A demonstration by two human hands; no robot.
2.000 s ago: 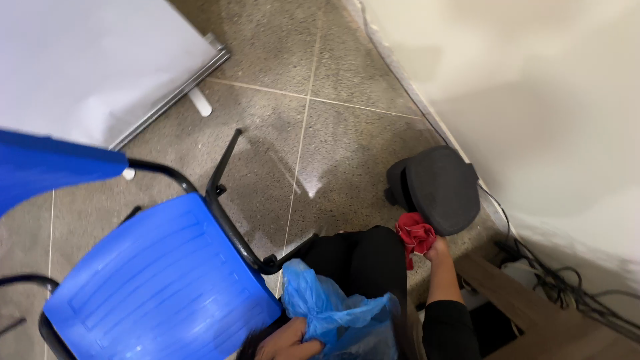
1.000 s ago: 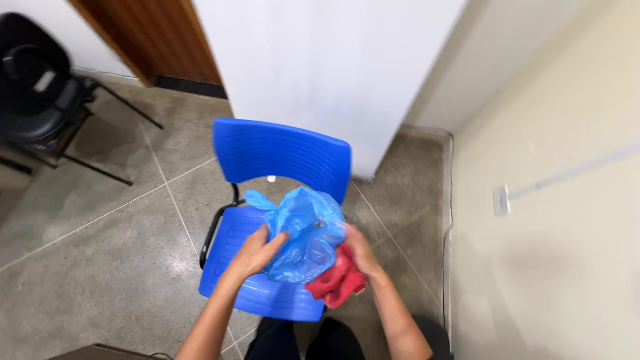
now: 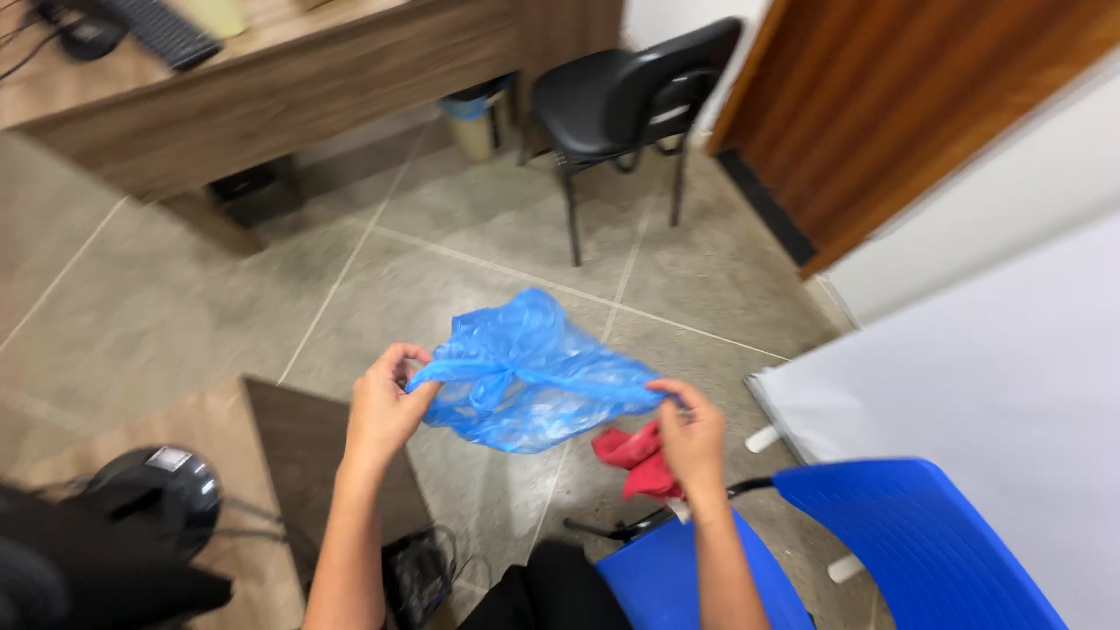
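A thin blue plastic bag (image 3: pixel 542 376) with a knot near its middle is stretched between my two hands, above the floor. My left hand (image 3: pixel 389 407) pinches its left corner between thumb and fingers. With thumb and index finger my right hand (image 3: pixel 691 433) grips the bag's right end. A crumpled red cloth or glove-like item (image 3: pixel 643 455) hangs by the right palm, seemingly held by the other fingers, which are partly hidden. What the bag contains, if anything, cannot be told.
A blue plastic chair (image 3: pixel 910 534) stands close at my right, beside a white panel (image 3: pixel 962 376). Wooden desks are at lower left (image 3: pixel 201 429) and upper left (image 3: pixel 306 96). Farther off are a black chair (image 3: pixel 595 105), a lined waste bin (image 3: pixel 472 127) and a wooden door (image 3: pixel 901 114).
The view has swung left. The bag, bunched between my hands a second ago, is now spread out sideways. Two seconds ago my right hand was low beside a black seat with the red item.
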